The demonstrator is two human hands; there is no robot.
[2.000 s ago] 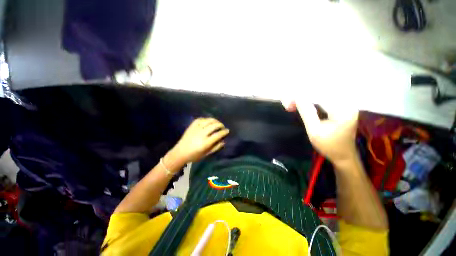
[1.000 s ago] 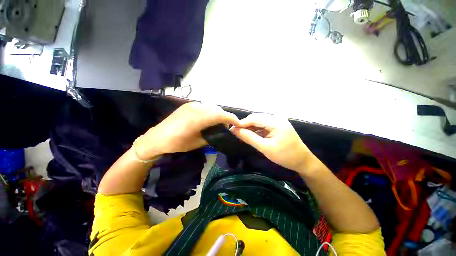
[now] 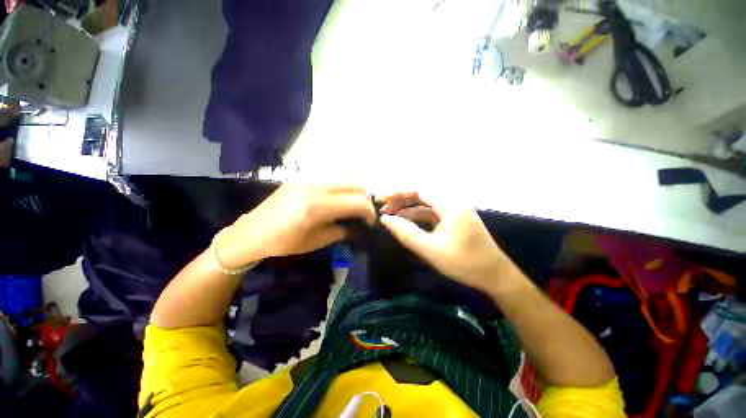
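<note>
A dark fabric panel (image 3: 388,261) hangs over my lap, its upper edge at the front edge of the white table. My left hand (image 3: 307,216) pinches this edge from the left, fingers bent. My right hand (image 3: 450,237) pinches it from the right, thumb and fingertips almost touching the left fingertips. The edge between the fingers is small and dark, and its folds cannot be made out. The lower part of the panel merges with the dark apron.
A purple cloth stack (image 3: 266,82) lies on the grey surface at left. Black scissors (image 3: 638,73), a yellow and pink tool (image 3: 582,45) and a black strip (image 3: 702,188) lie at right. Another machine (image 3: 45,61) stands upper left. Red baskets (image 3: 671,351) are below right.
Two seconds ago my hands were apart, the right at the table edge. They came together on the dark fabric and still hold it. The view has shifted slightly since one second ago.
</note>
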